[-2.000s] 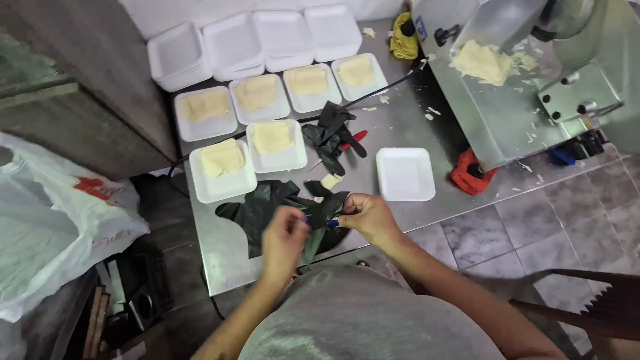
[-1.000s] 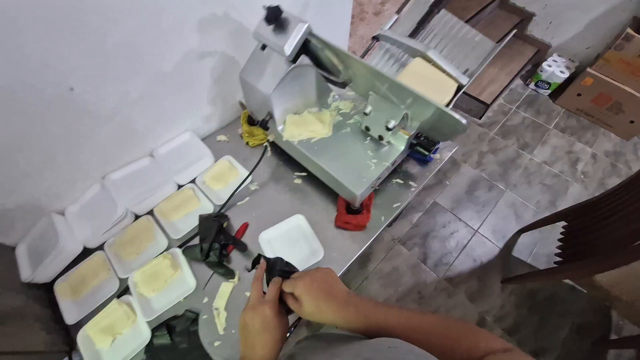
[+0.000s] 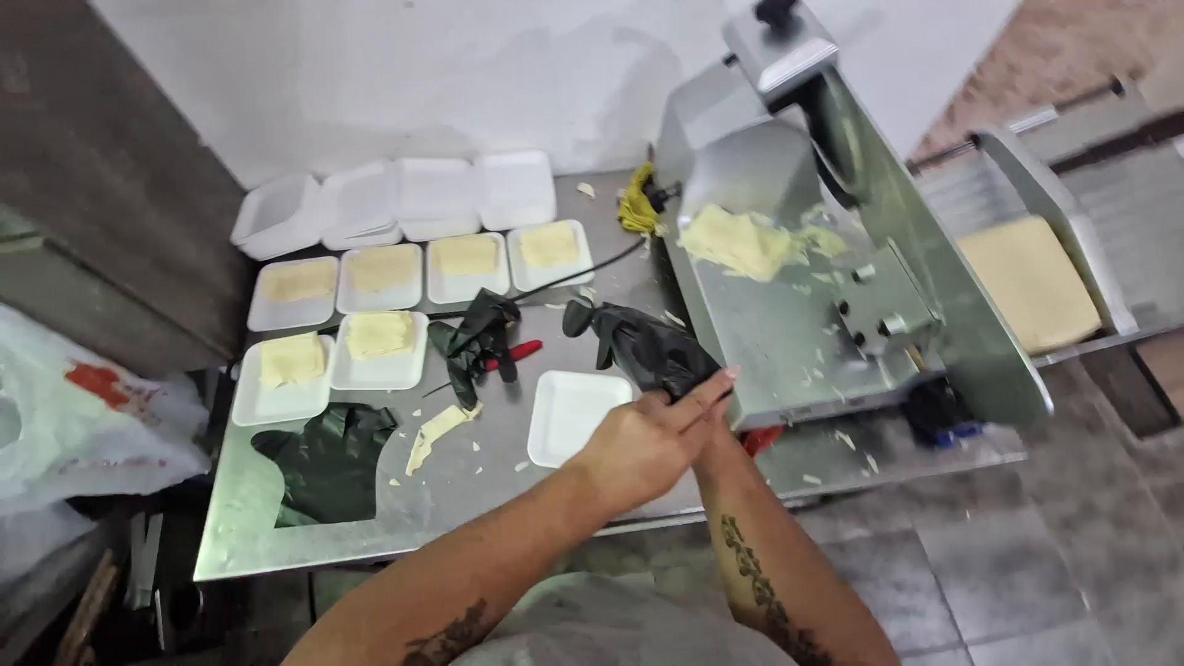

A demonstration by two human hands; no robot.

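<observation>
My left hand (image 3: 643, 439) is bare, its fingers pinching the cuff of a black disposable glove (image 3: 661, 356). Inside that glove is my right hand (image 3: 680, 370), stretched toward the slicer; how its fingers lie is hidden, and the glove's fingertips hang loose. Just below the glove is a white foam tray (image 3: 575, 416) with nothing on it. A crumpled black glove (image 3: 479, 342) lies left of it, over a red-handled tool (image 3: 520, 353). Another black glove (image 3: 335, 458) lies flat at the table's front left. Foam trays with sliced cheese (image 3: 379, 333) stand in two rows.
A metal slicer (image 3: 768, 351) stands at the right, with cheese slices (image 3: 740, 242) on its base and a cheese block (image 3: 1031, 282) on its carriage. Stacked foam trays (image 3: 435, 196) line the wall. A black cable crosses the steel table (image 3: 425, 518). A plastic bag (image 3: 83, 416) is at left.
My hands have moved from near the table's front edge toward the slicer. The black glove now covers my right hand, which was bare two seconds ago. The view has swung.
</observation>
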